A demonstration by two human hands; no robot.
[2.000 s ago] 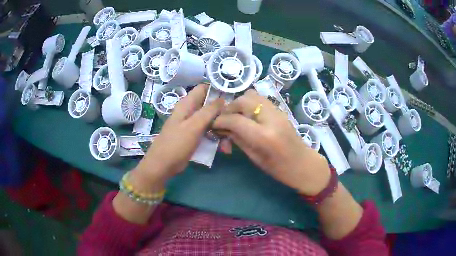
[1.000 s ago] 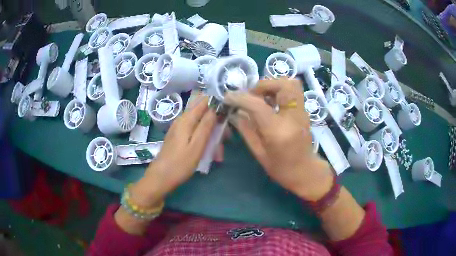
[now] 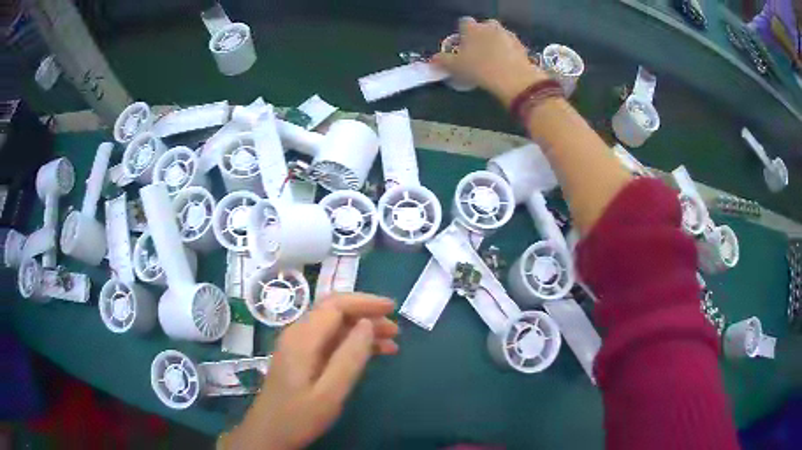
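My right hand [image 3: 488, 60] reaches far forward over the dark green conveyor belt, its fingers on the round head of a white fan unit [image 3: 400, 82] whose flat open handle points left. A second round head [image 3: 561, 66] lies just right of the hand. My left hand [image 3: 321, 365] is over the bench front, fingers bent and apart, holding nothing. Ahead of it a fan unit [image 3: 528, 341] with a green circuit board [image 3: 467, 278] in its handle lies across another white strip [image 3: 427, 294]. The grip of the right fingertips is small and blurred.
Many white fan units cover the green bench, some with spoked rings, one with a slotted grille [image 3: 209, 312]. A pale metal strip [image 3: 440, 136] edges the belt. More units [image 3: 232, 48] lie on the belt. A dark box-like object is at left. Small silvery parts lie at right.
My right hand has left the front of the bench and reached out over the belt. My left hand has let go of the unit held before. The view has shifted, and belt units have moved.
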